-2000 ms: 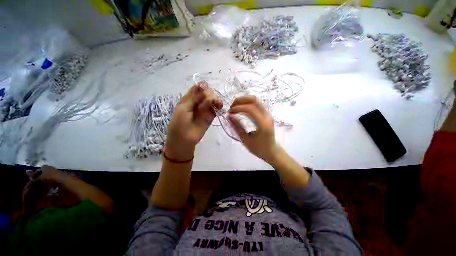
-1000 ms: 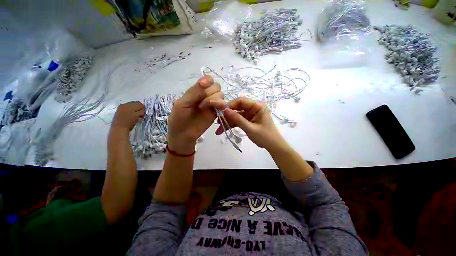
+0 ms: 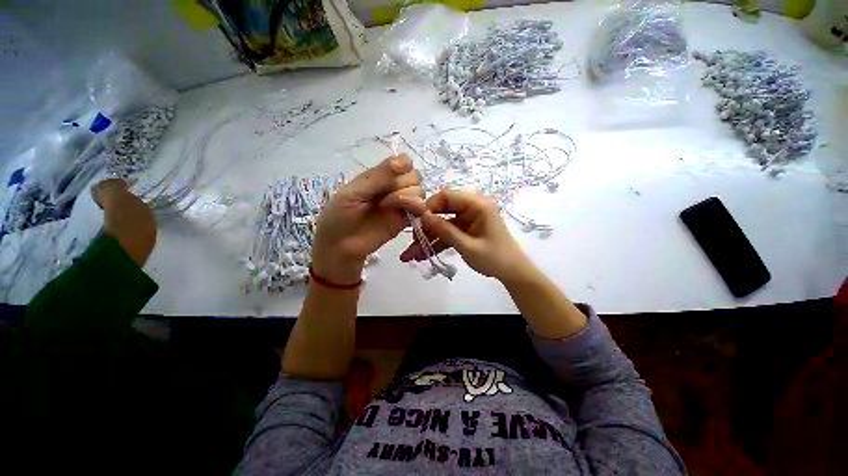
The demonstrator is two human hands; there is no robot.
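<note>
My left hand (image 3: 361,218) holds a short folded bundle of thin white cord (image 3: 426,244) upright between its fingers. A loop shows above the thumb, and white knobs hang from the lower end. My right hand (image 3: 470,232) pinches the same bundle at its middle, its fingertips touching my left fingers. Loose tangled cords (image 3: 521,158) lie on the table just behind my hands. A dense pile of folded bundles (image 3: 284,232) lies left of my left hand, knobs toward the table edge.
Grey-white heaps lie at back centre (image 3: 497,65) and right (image 3: 762,107). A filled plastic bag (image 3: 642,46) and a crumpled bag (image 3: 423,37) stand at the back. A black smartphone (image 3: 725,246) lies right. Another person's hand (image 3: 125,218) is at far left, near long cords (image 3: 191,172).
The cord is now a compact bundle with knobs hanging below my hands. The other person's arm reached to the left pile, then moved away to the far left.
</note>
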